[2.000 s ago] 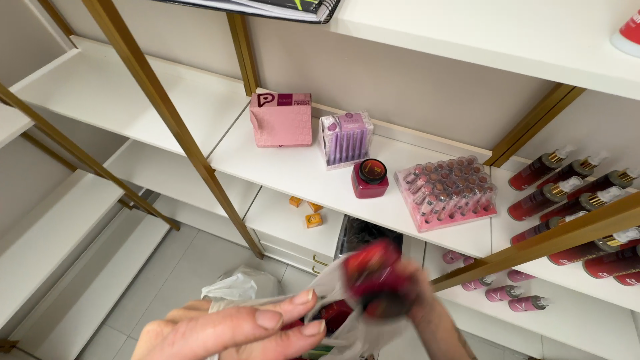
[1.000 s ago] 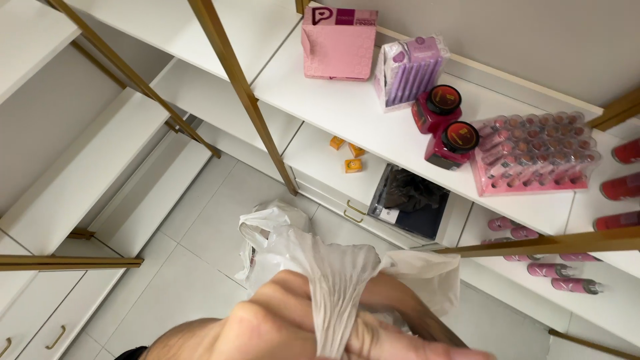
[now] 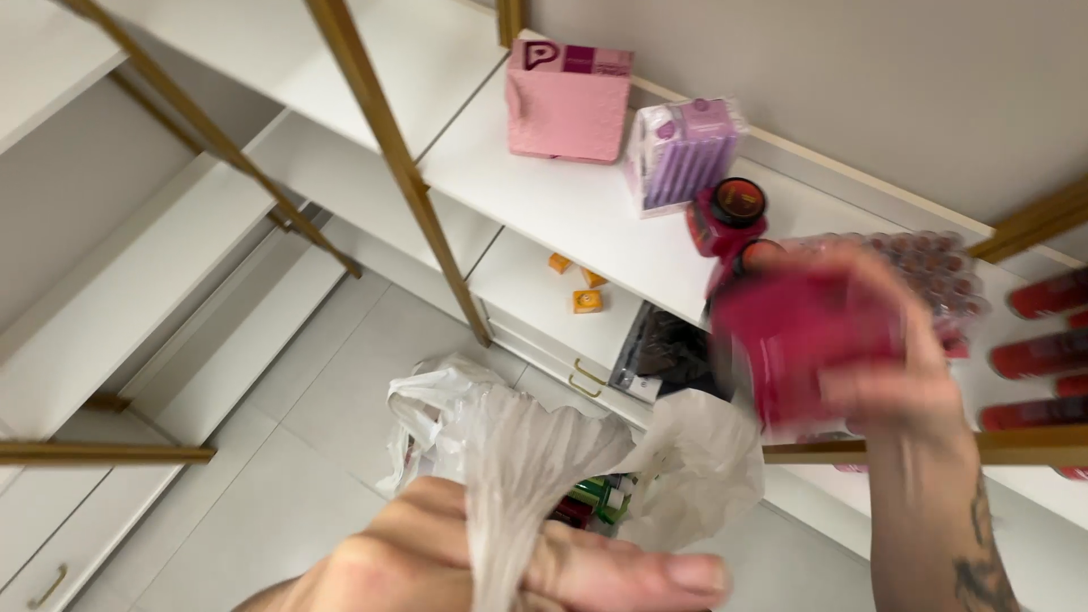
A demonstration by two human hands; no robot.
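My left hand [image 3: 476, 552] grips the gathered rim of a white plastic bag [image 3: 544, 442]; green bottles [image 3: 602, 497] and something dark red show in its opening. To the right, my right hand [image 3: 901, 340] holds a magenta jar [image 3: 807, 340], blurred, above the shelf's front edge. Just behind it, two similar jars with black-rimmed lids stand on the white shelf, one in plain sight [image 3: 729, 212] and the other partly hidden by my right hand. A purple-and-white pack [image 3: 684, 157] and a pink box [image 3: 569, 106] stand farther left. The clear-topped tubes [image 3: 926, 263] are partly covered by my right hand.
Red bottles [image 3: 1041, 353] lie across the right edge of view. Small orange boxes [image 3: 586, 301] and a dark bin holding black plastic [image 3: 676, 348] are on the lower level. Gold metal posts [image 3: 382, 127] frame the shelving. Another white bag [image 3: 425, 408] is low down by the tiled floor [image 3: 314, 408].
My right hand, at the bag a second ago, has moved right and up to the shelf with a magenta jar. The shelf held one such jar two seconds ago and two a second ago.
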